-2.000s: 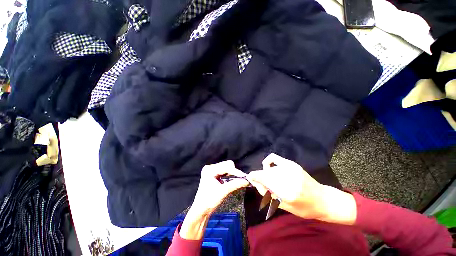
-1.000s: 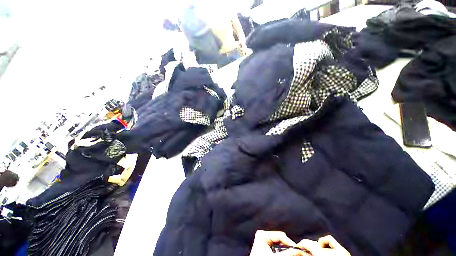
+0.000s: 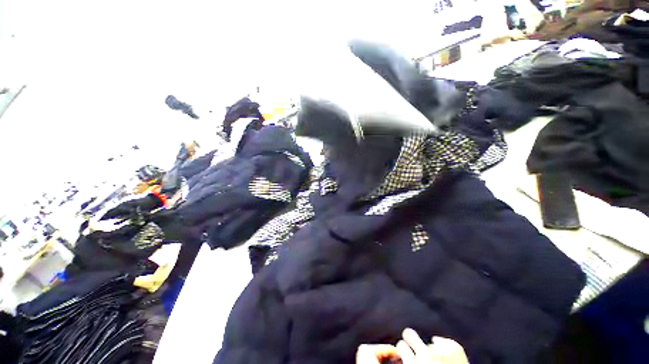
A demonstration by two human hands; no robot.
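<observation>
A dark navy quilted jacket (image 3: 398, 284) lies spread in front of me, its small black-and-white checked lining (image 3: 455, 151) showing at the far side and in a small patch near the middle. My left hand (image 3: 377, 353) and my right hand (image 3: 438, 350) are close together at the bottom edge, over the jacket's near part. Both are overexposed and mostly cut off by the edge. Their fingertips look bent towards each other; what is between them cannot be made out.
A blurred grey-and-white shape (image 3: 377, 106) is over the jacket's far end. Another navy jacket (image 3: 245, 188) lies at left, above striped dark garments (image 3: 85, 327). At right are a phone (image 3: 557, 201), dark garments (image 3: 594, 146) and something blue (image 3: 619, 327).
The view has tipped up from the lap to the table and beyond. My hands now sit at the bottom edge. The blurred grey-and-white shape has come over the jacket's far end.
</observation>
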